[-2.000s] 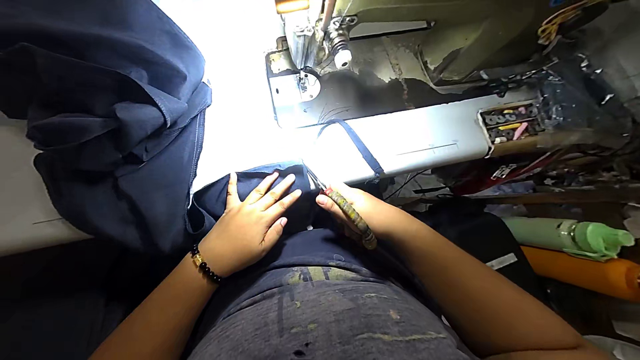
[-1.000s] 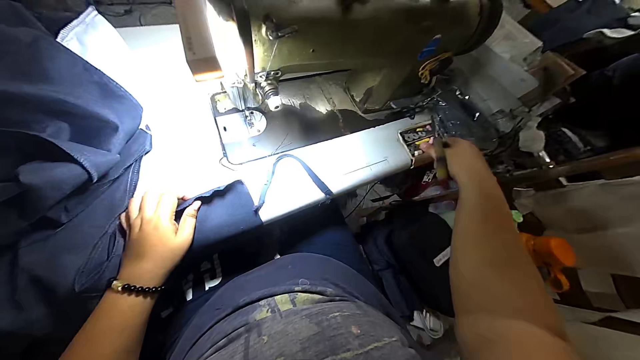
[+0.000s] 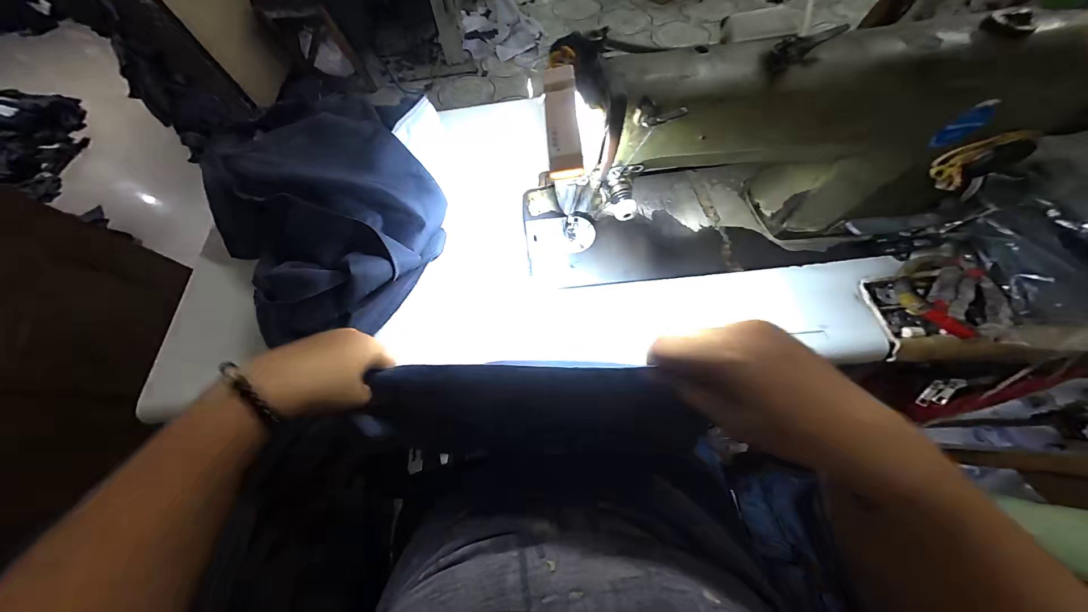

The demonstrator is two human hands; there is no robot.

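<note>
A piece of dark navy fabric (image 3: 527, 408) is stretched between my hands at the near edge of the sewing table (image 3: 510, 327). My left hand (image 3: 327, 370) grips its left end, and my right hand (image 3: 731, 365), blurred, grips its right end. Beyond the table's front strip is the sewing machine (image 3: 799, 110), its needle area (image 3: 580, 229) brightly lit. A heap of navy cloth (image 3: 331, 204) lies on the table at the left, just past my left hand.
A recessed tray (image 3: 888, 340) at the table's right holds red-handled snips (image 3: 943, 319) and small parts. Clear plastic (image 3: 1041, 246) lies behind it. A pale green bottle (image 3: 1050, 527) is at the lower right. Dark scraps (image 3: 38, 144) lie at the far left.
My right hand has left the tray at the right and now grips the fabric. My left hand, earlier resting on cloth, now grips the fabric's other end. The view has shifted.
</note>
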